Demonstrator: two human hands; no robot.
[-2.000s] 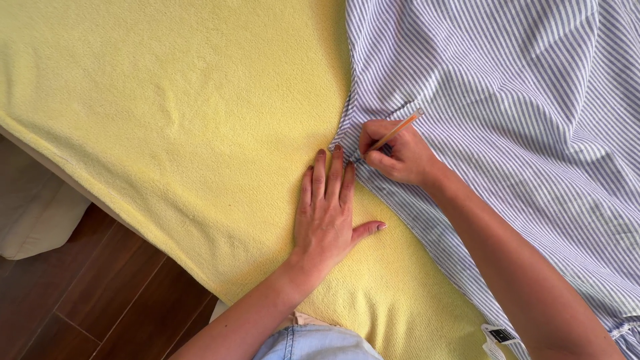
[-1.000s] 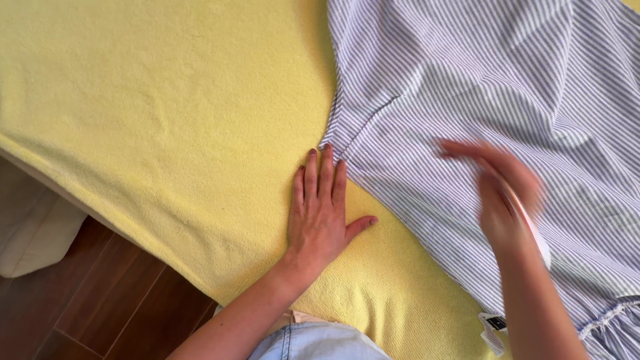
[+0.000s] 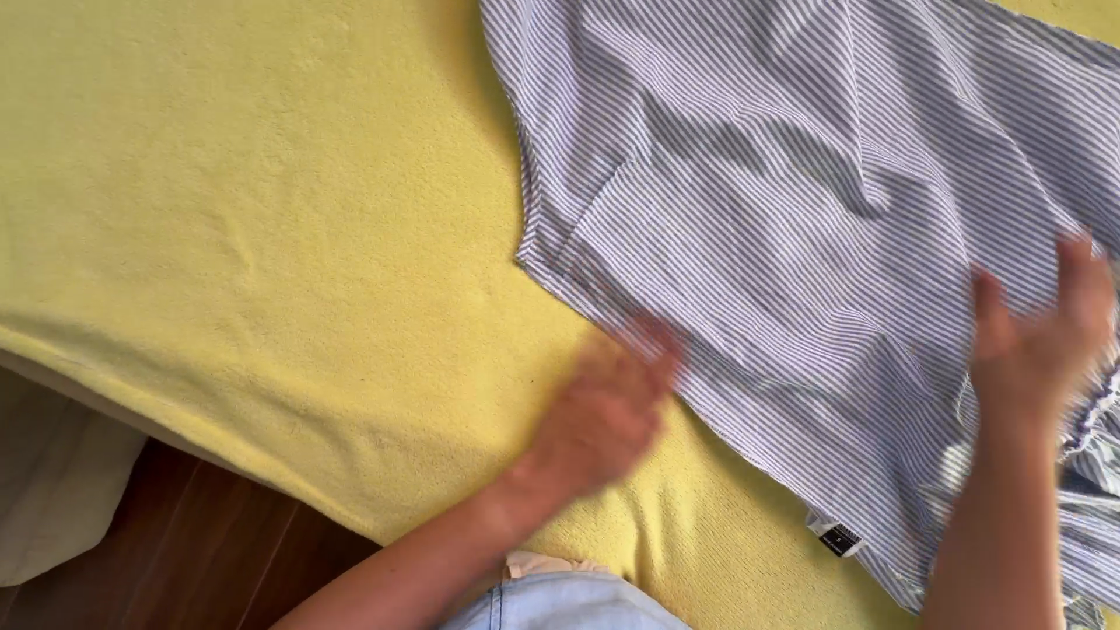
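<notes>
A blue-and-white striped garment (image 3: 744, 227) lies spread and creased over a yellow cloth (image 3: 245, 219). My left hand (image 3: 612, 402) is blurred at the garment's lower left edge, fingertips over the striped fabric; whether it grips the edge cannot be told. Over the right part of the garment is my right hand (image 3: 1041, 324), also blurred, with thumb and fingers apart and no pencil visible in it. A small black-and-white label (image 3: 837, 538) sticks out from the lower edge. Gathered fabric (image 3: 1089, 429) shows beside my right wrist.
The yellow cloth's edge runs diagonally across the lower left, above a dark wooden floor (image 3: 219, 534). A pale cloth-like thing (image 3: 61, 472) is at the far left. My light blue denim clothing (image 3: 569, 604) shows at the bottom.
My left hand has left the garment's corner and moved right along its edge. My right hand, which held a pencil against the fabric near that corner, has moved right, and the pencil no longer shows.
</notes>
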